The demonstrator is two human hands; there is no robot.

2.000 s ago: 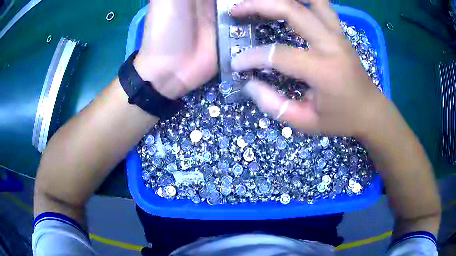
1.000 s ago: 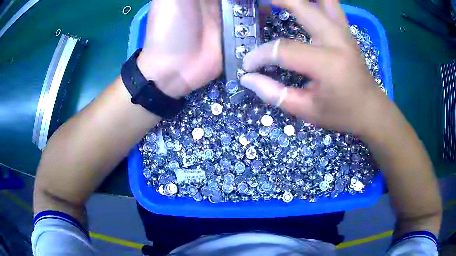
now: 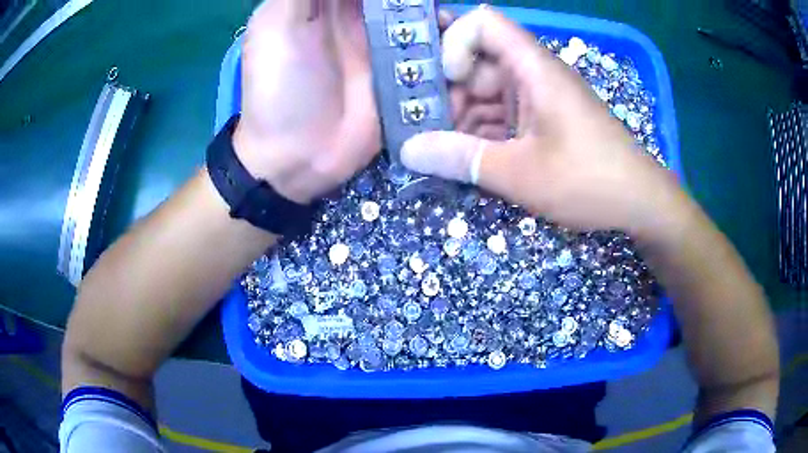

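Note:
A grey metal strip [image 3: 396, 57] stands lengthwise over the blue tray [image 3: 443, 386], its far end cut off by the top edge. Several shiny round fittings [image 3: 408, 72] with cross-shaped recesses sit in a row along it. My left hand [image 3: 310, 97] holds the strip from its left side; its fingertips are cut off or hidden. My right hand [image 3: 549, 142], with pale bands or cots on its fingers, grips the near end, thumb on the strip's face, other fingers curled at its right edge. Loose silver fittings [image 3: 425, 310] fill the tray.
A white label [image 3: 328, 325] lies among the loose fittings. Bright strips [image 3: 93, 181] lie at left on the green bench [image 3: 177, 44]. Dark ridged stacked strips [image 3: 791, 195] stand at the right edge. A thin dark rod [image 3: 731, 40] lies at upper right. Small rings lie on the bench.
My right thumb has moved down to the strip's near end and the other fingers have curled at its right side. The strip is tilted slightly, and more of its fittings show uncovered.

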